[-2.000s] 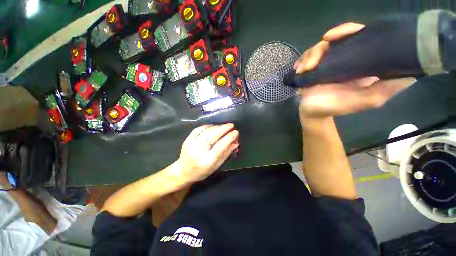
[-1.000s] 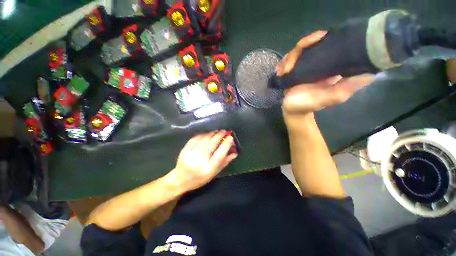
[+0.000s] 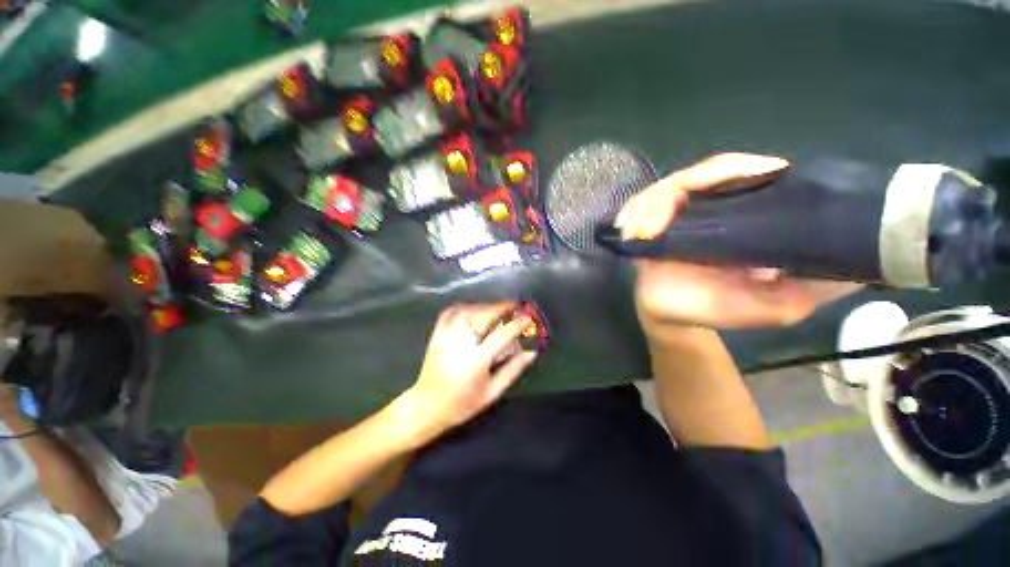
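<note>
My left hand (image 3: 471, 360) lies on an electronic unit (image 3: 533, 326) near the bench's front edge and grips it; only its red end with a yellow disc shows past my fingers. My right hand (image 3: 709, 249) holds the thick black electric screwdriver (image 3: 786, 230), which lies sideways with its pale tape band toward the right. The screwdriver's tip end is over the lower right rim of the round screw tray (image 3: 596, 188), which holds grey speckled screws. The very tip is too blurred to make out.
Several red, green and black units (image 3: 421, 183) lie on the dark green bench (image 3: 366, 377) left of the tray. A green conveyor (image 3: 144, 55) runs behind the pale curved edge. A white fan (image 3: 958, 404) stands below at right. Another person's arm (image 3: 72, 476) shows at lower left.
The view has shifted, so the bench things appear lower. My left fingers have moved a little and more of the unit's red end and yellow disc shows. The screwdriver has stayed at the tray.
</note>
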